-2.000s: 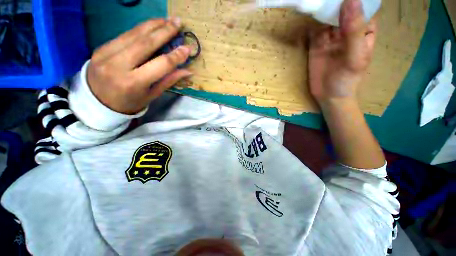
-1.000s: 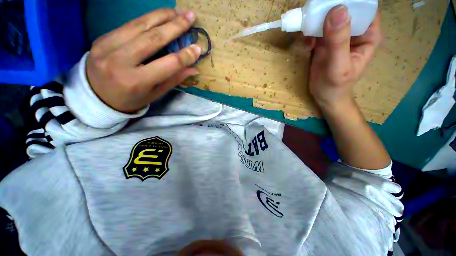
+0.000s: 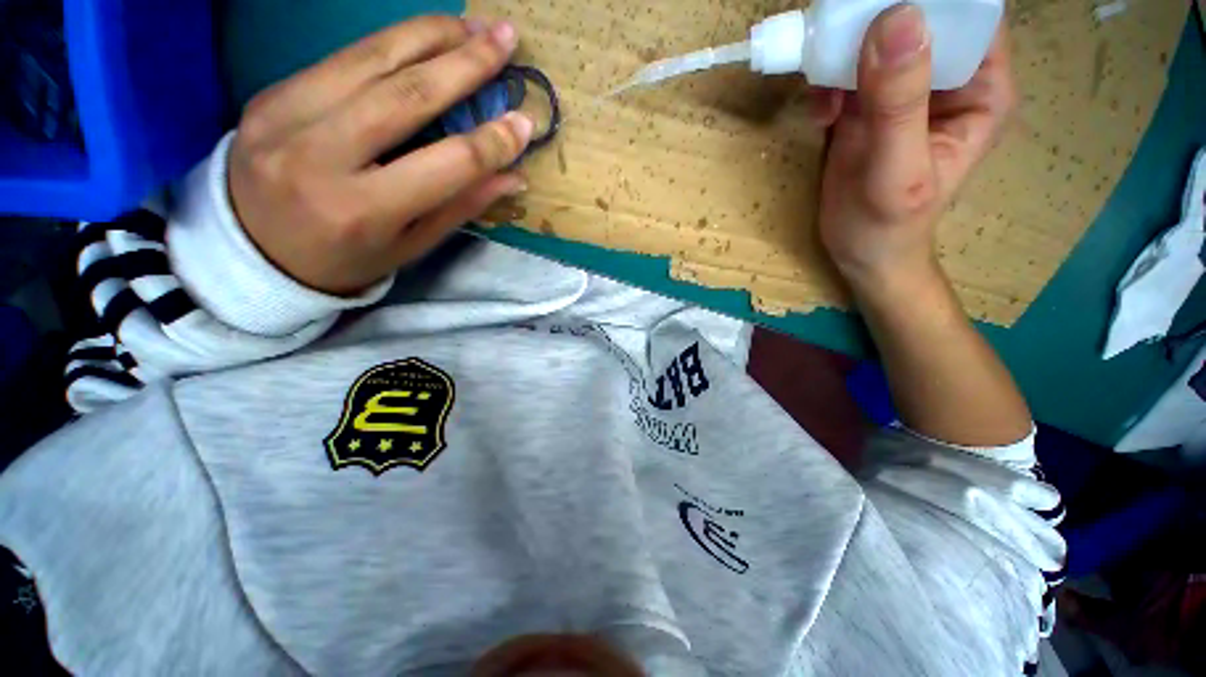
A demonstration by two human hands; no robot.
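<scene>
My left hand [image 3: 357, 159], bare, is at the upper left, palm down. Its fingers hold a dark blue-grey moulded part [image 3: 492, 103], mostly hidden under them. A thin dark loop [image 3: 553, 117] curves out at its right side. My right hand [image 3: 906, 159], bare, holds a white squeeze glue bottle [image 3: 880, 40] near the top edge, thumb on top. The bottle lies sideways in the hand, its long pale nozzle [image 3: 688, 64] pointing left. The tip is over the cardboard mat [image 3: 741, 172], a little right of the loop and apart from it.
A bright blue bin [image 3: 152, 119] with dark contents stands at the upper left. The speckled mat lies on a green bench top [image 3: 1045, 357]. A crumpled white rag or paper [image 3: 1157, 291] lies at the right, with another white sheet [image 3: 1170, 403] below it.
My right hand and the bottle came down from the top edge, bringing the nozzle near the loop. In the last second they barely moved. My left hand keeps its hold on the part.
</scene>
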